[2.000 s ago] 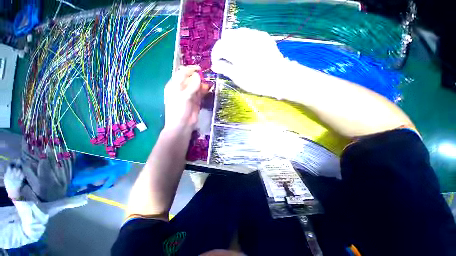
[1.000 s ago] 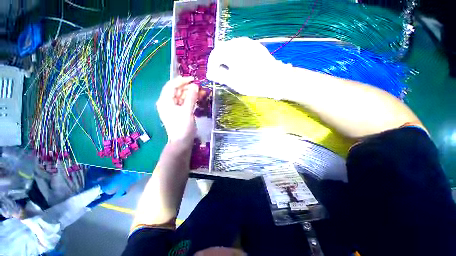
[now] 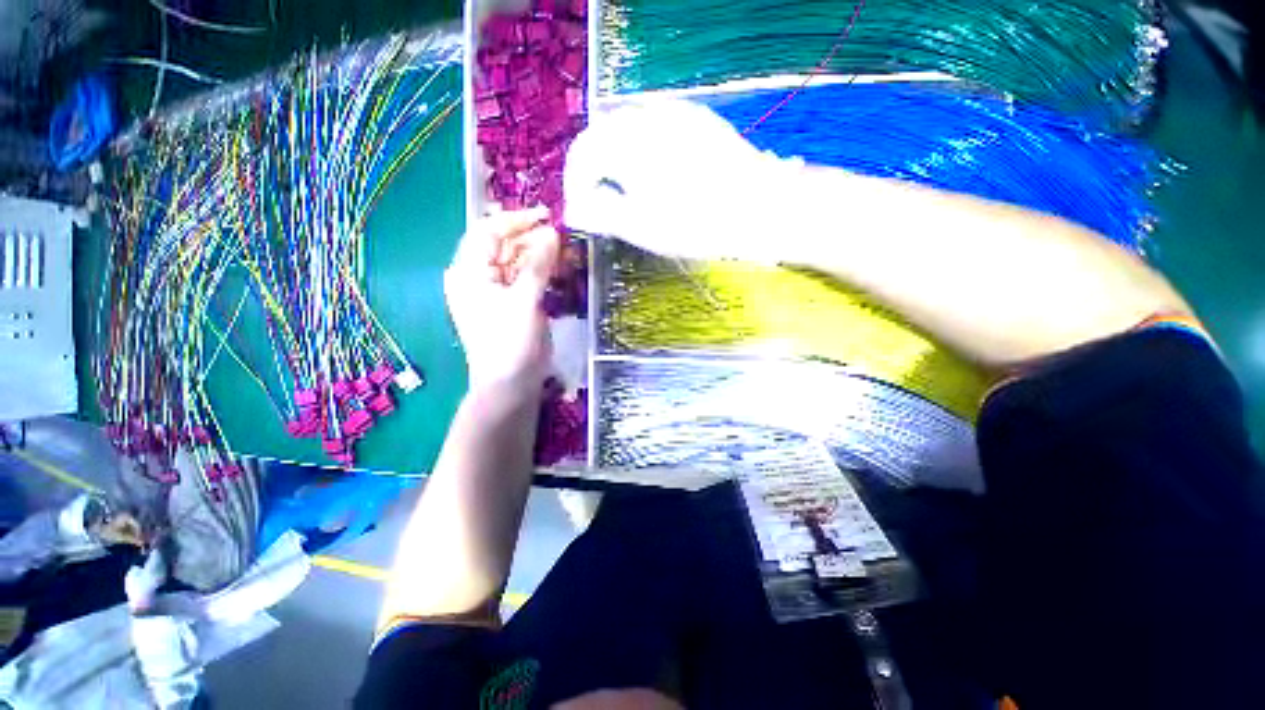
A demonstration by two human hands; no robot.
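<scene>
My bare left hand (image 3: 500, 284) is over the narrow bin of magenta connector housings (image 3: 530, 83), fingers curled. A bit of magenta shows at its fingertips, seemingly a connector housing; it is mostly hidden. My right hand (image 3: 659, 174), in an overexposed white glove, meets it fingertip to fingertip; what it grips cannot be made out. In the tray's wide compartments lie green wires (image 3: 832, 49), blue wires (image 3: 943, 146), yellow wires (image 3: 777, 312) and white wires (image 3: 694, 409).
Multicoloured harnesses (image 3: 326, 236) with magenta ends lie on the green mat (image 3: 416, 278) left of the tray (image 3: 595, 416). A red strand (image 3: 819, 70) crosses green and blue. A white box (image 3: 35, 305) stands far left. Another person's pale sleeve (image 3: 208, 624) shows lower left. My badge (image 3: 819, 520) hangs over the tray's front edge.
The hands stay together at the housing bin, the left now with its fingers closer to the glove. The view has shifted slightly. The other person at lower left has moved.
</scene>
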